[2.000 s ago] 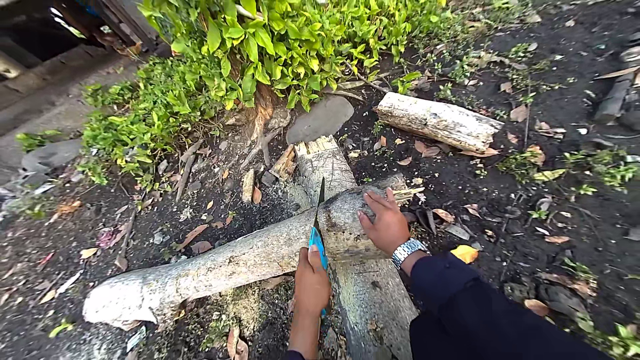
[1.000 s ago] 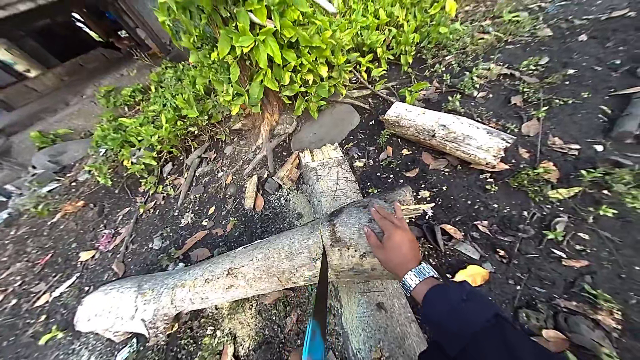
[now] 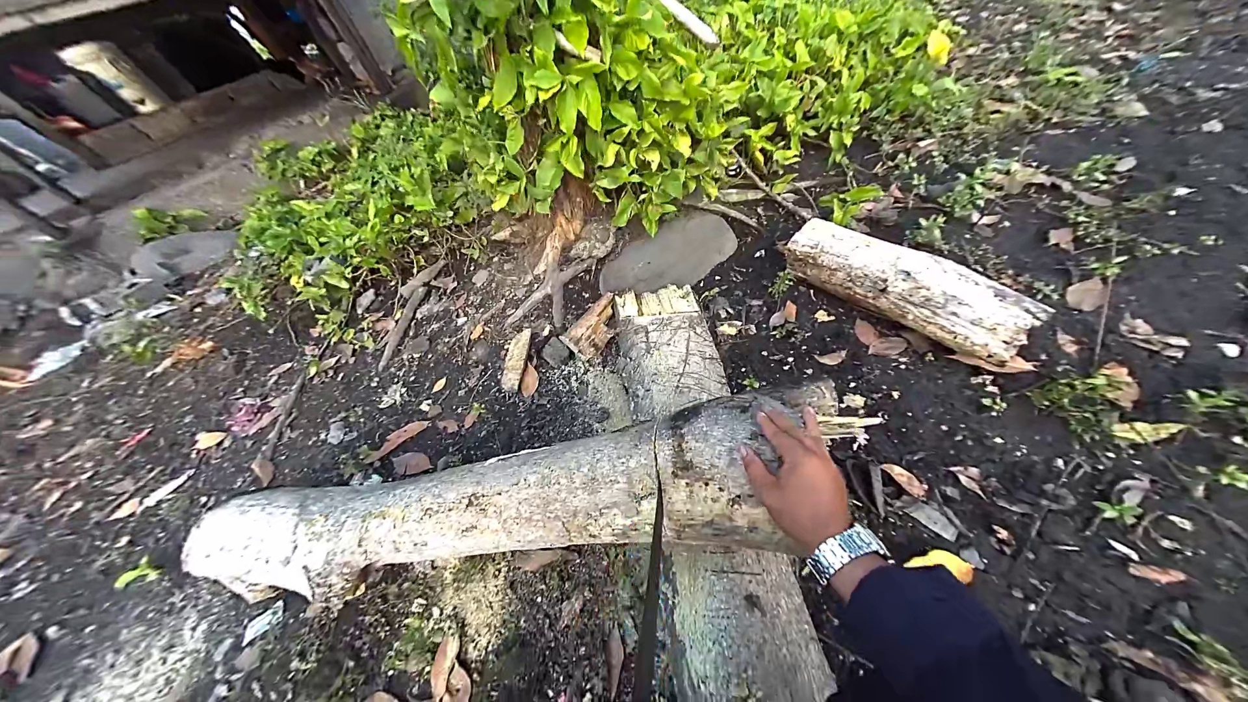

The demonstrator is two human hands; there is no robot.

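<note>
My right hand (image 3: pixel 804 483), wearing a metal watch, lies over the right end of a pale crosswise log (image 3: pixel 487 507), thumb and fingers spread on its bark, holding it. This log rests across a second log (image 3: pixel 673 361) lying on the ground. A dark saw blade (image 3: pixel 650 604) stands in a narrow cut in the upper log, just left of my right hand, and runs down out of the frame. The saw's handle is hidden below the edge, and my left hand is out of view.
A short split log (image 3: pixel 912 288) lies on dark soil at the right. Beyond the logs are a flat grey stone (image 3: pixel 670 253) and a leafy green shrub (image 3: pixel 585 107). Wood chunks (image 3: pixel 590 327) and dry leaves lie about. A concrete ledge (image 3: pixel 224 117) is at the upper left.
The saw has moved down toward me; its blue handle and my left hand, seen two seconds ago, have left the frame. My right hand stays on the log.
</note>
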